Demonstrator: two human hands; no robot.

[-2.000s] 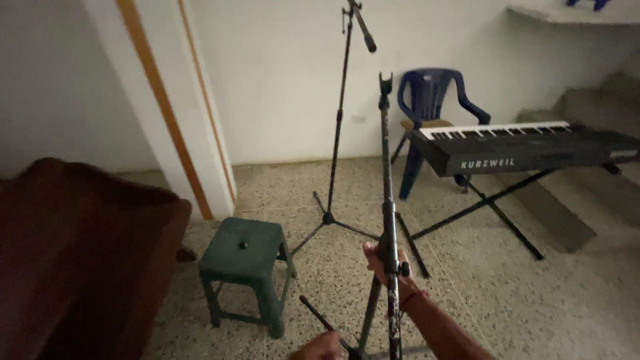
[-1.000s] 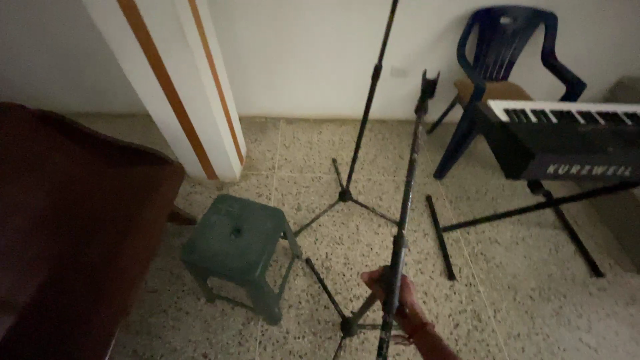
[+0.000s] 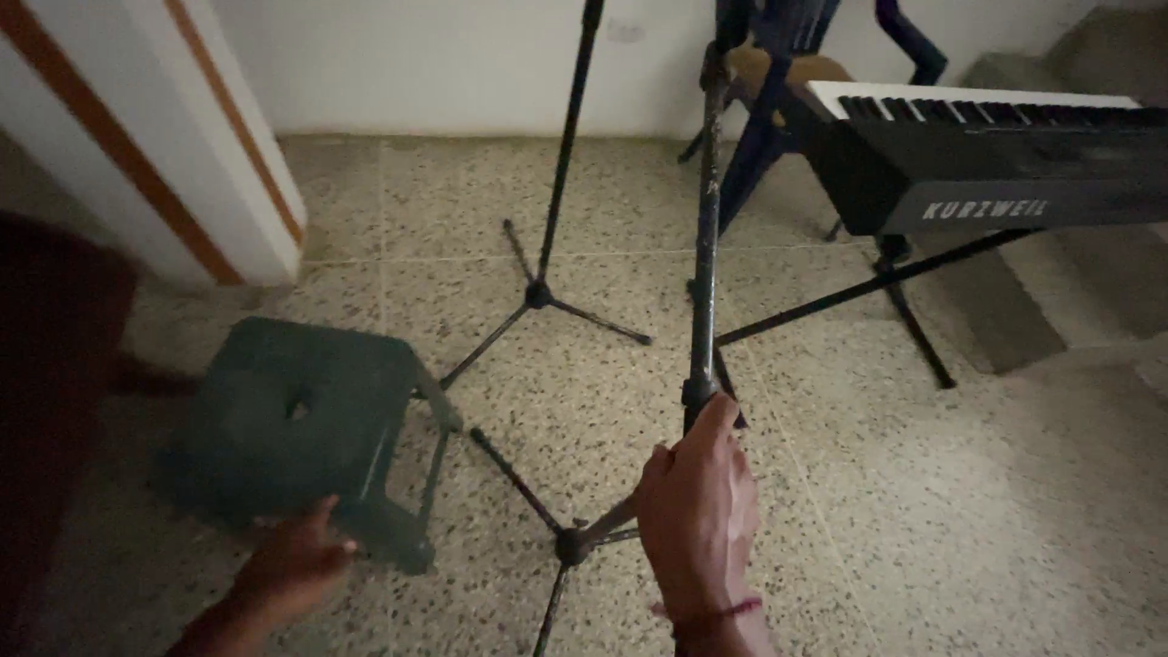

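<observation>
My right hand [image 3: 701,511], with a band at its wrist, is closed around the pole of a worn black microphone stand [image 3: 706,237]. The stand's tripod base [image 3: 572,546] is on the floor left of that hand, partly covered by it. My left hand [image 3: 297,557] hangs blurred in front of a green plastic stool [image 3: 292,411], its fingers apart and nothing seen in them. Whether it touches the stool, I cannot tell. Farther back, a second microphone stand [image 3: 564,146] rises from spread tripod legs, its top out of view.
A Kurzweil keyboard [image 3: 985,182] rests on a black folding stand [image 3: 821,298] at the right. Behind it are a dark blue plastic chair [image 3: 753,146] and steps [image 3: 1077,246]. A white pillar [image 3: 137,119] with orange stripes stands at the left, near dark red-brown furniture [image 3: 55,383].
My left hand has come into view by the green stool since one second ago. My right hand still holds the pole, whose top has moved out of the picture.
</observation>
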